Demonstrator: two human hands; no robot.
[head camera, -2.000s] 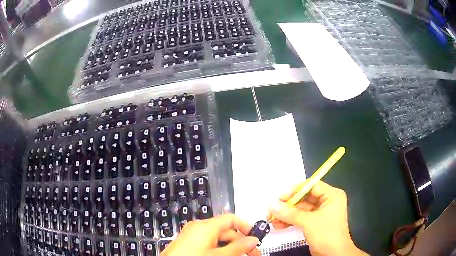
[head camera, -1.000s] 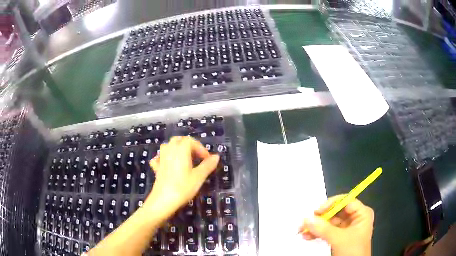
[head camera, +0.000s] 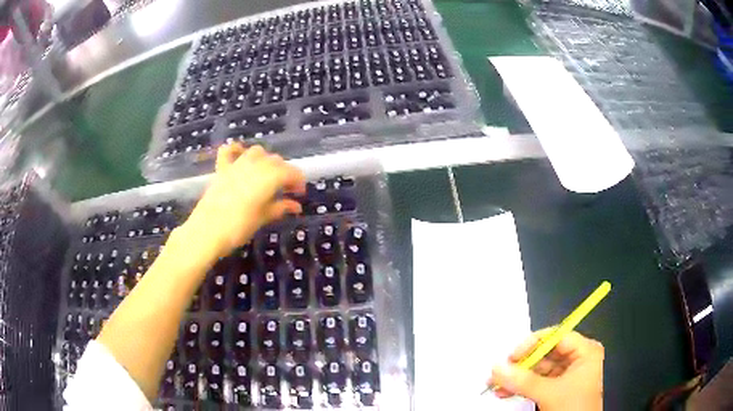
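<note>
The near clear blister tray holds rows of small black plastic housings with white marks. My left hand is over the tray's far edge, fingers bent and spread; whether it holds a housing cannot be seen. My right hand grips a yellow pen-shaped tool, its tip pointing down left at the lower part of the white adhesive sheet. The near end of the sheet is cut off by the picture's bottom edge.
A second filled blister tray lies beyond the pale rail. A spare white sheet is at upper right, beside empty clear trays. A dark phone lies at the right. Dark stacked trays stand at the left edge.
My left hand, low at the black housing two seconds ago, moved onto the near tray, then farther away and left. My right hand moved away from the housing, still holding the yellow tool.
</note>
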